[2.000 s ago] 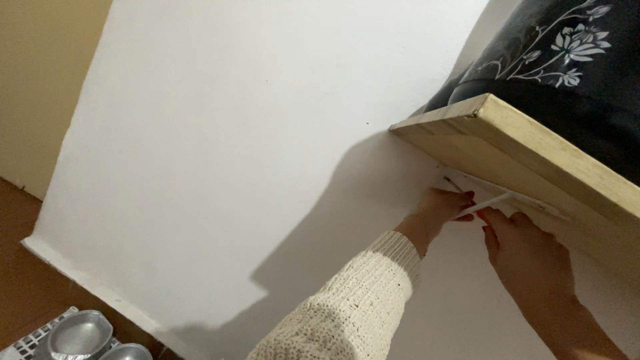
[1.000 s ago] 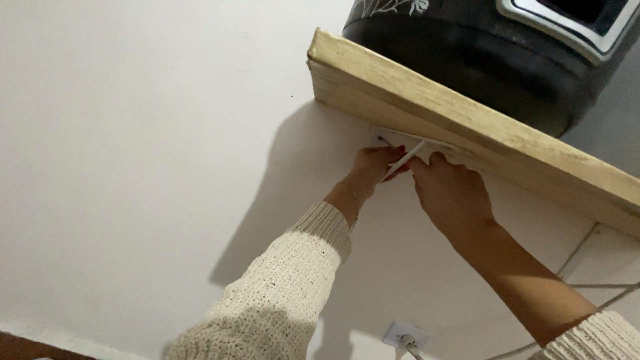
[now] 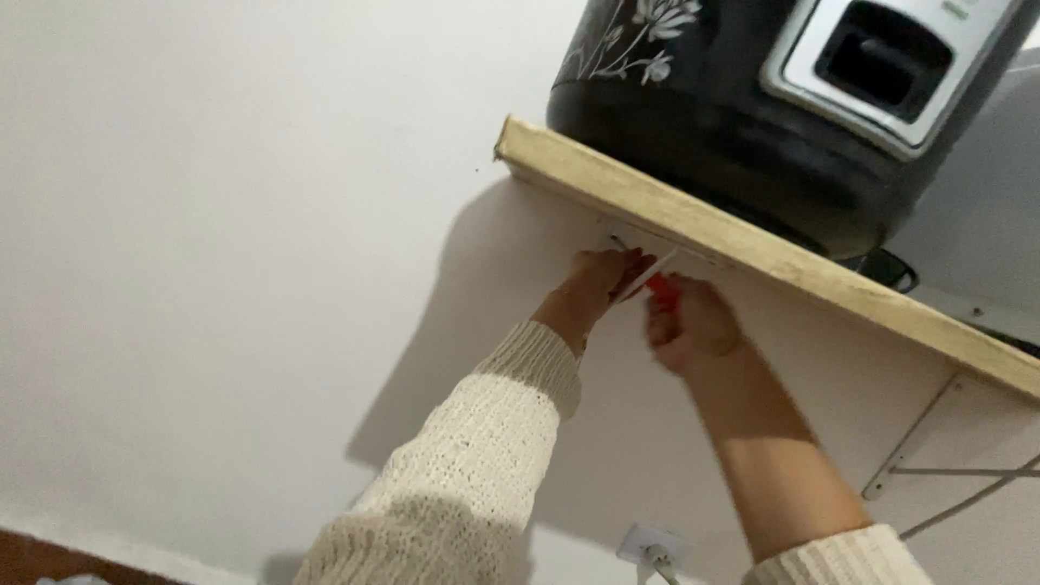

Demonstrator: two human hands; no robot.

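Observation:
Under a wooden shelf (image 3: 731, 236), my left hand (image 3: 601, 276) is raised against the wall, its fingers closed near a thin metal shaft (image 3: 621, 242) and a white strip (image 3: 646, 276), perhaps part of a shelf bracket. What exactly those fingers grip is hidden. Just to the right, my right hand (image 3: 695, 325) is closed around a red object (image 3: 664, 290), blurred, which looks like a tool handle. A small gap shows between the two hands.
A black appliance with white flowers (image 3: 715, 146) stands on the shelf. A metal bracket (image 3: 914, 439) holds the shelf at the right. Below is a wall socket (image 3: 650, 543) with a plug and cord. Glasses-like dark object (image 3: 890, 270) lies behind the shelf edge.
My right hand has drawn slightly away from my left, and the red object shows more fully. My left hand stays by the white strip. The view has shifted right.

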